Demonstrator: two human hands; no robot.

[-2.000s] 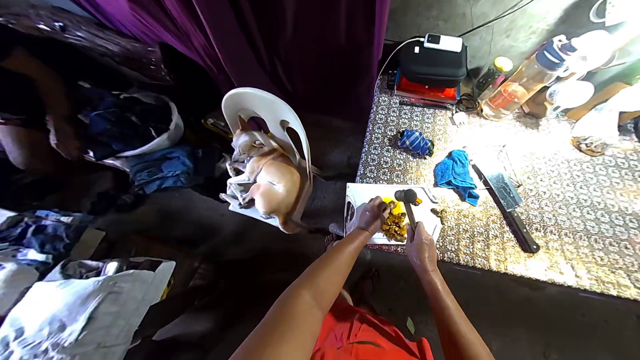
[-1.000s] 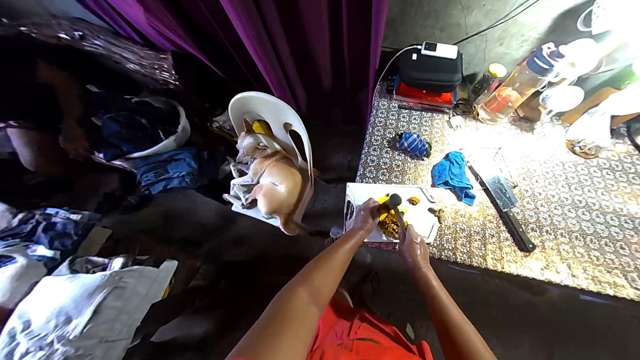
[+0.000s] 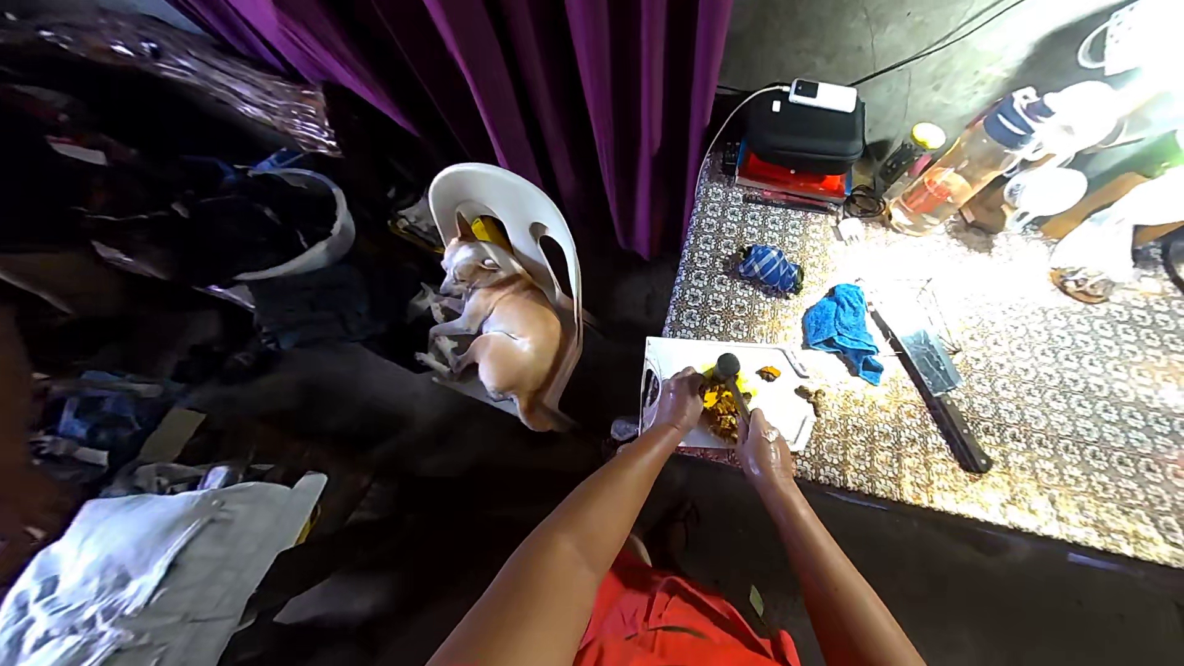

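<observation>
A white plastic cutting board (image 3: 786, 421) lies at the table's near left corner with chopped yellow-orange pieces (image 3: 721, 412) heaped on it. My right hand (image 3: 766, 449) is closed around the handle of a dark, round-headed mallet-like tool (image 3: 728, 366), whose head is over the upper part of the heap. At the heap's left edge is my left hand (image 3: 682, 400), fingers bent; whether it holds a piece cannot be told. One small orange piece (image 3: 768, 373) lies apart at the upper right of the board, and brownish scraps (image 3: 808, 395) lie by its right edge.
Right of the board are a blue cloth (image 3: 842, 328) and a black-handled cleaver (image 3: 934, 388). A blue checked bundle (image 3: 770, 268), a black case (image 3: 805, 134) and a bottle (image 3: 953, 180) stand farther back. A dog (image 3: 509, 328) lies on a white plastic chair (image 3: 481, 185) to the left.
The dark tool's head has moved left from its place two seconds ago, and its handle now slants. My right hand has shifted slightly. The dog remains curled on the chair.
</observation>
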